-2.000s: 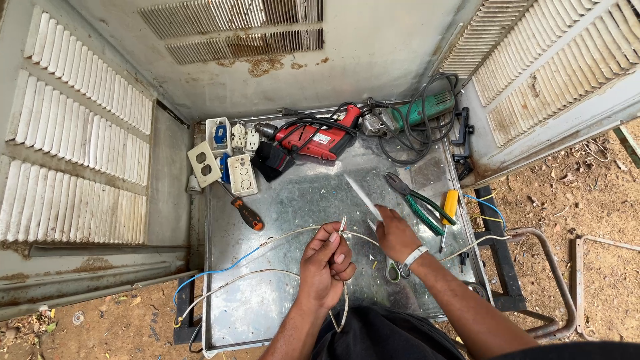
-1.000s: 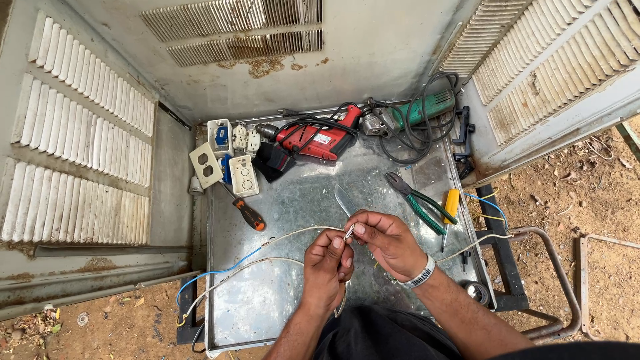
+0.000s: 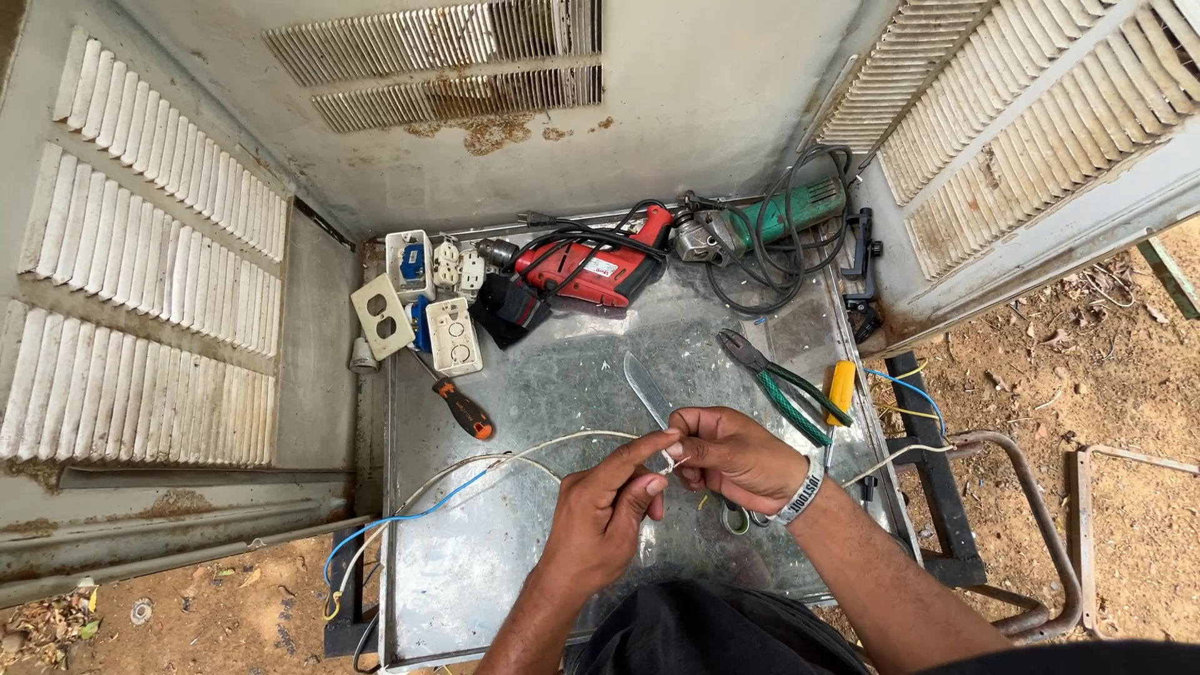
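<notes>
Over the metal tray (image 3: 441, 591), my left hand (image 3: 605, 516) pinches the end of a white electrical cable (image 3: 562, 436) between thumb and fingers. My right hand (image 3: 741, 459) touches it from the right, its fingertips closed on the same cable end. The blade of a knife (image 3: 645, 386) lies just beyond my right fingers; its handle is hidden. Right of it rest pliers with green handles (image 3: 783, 389) and a yellow-handled tool (image 3: 841, 392). Beneath my right wrist is a green-rimmed round thing (image 3: 735, 518), partly covered. A blue wire (image 3: 422, 511) runs alongside the cable at left.
A red drill (image 3: 595, 267) and a green angle grinder (image 3: 787, 220) with black cords lie along the back. At the back left are outlet boxes (image 3: 454, 339), an outlet cover plate (image 3: 382, 317) and a screwdriver (image 3: 463, 409). Louvred metal panels (image 3: 450, 159) surround the tray.
My right hand, lower right and apart from my left two seconds ago, has come up to the cable end at my left fingers. The knife blade's angle has changed.
</notes>
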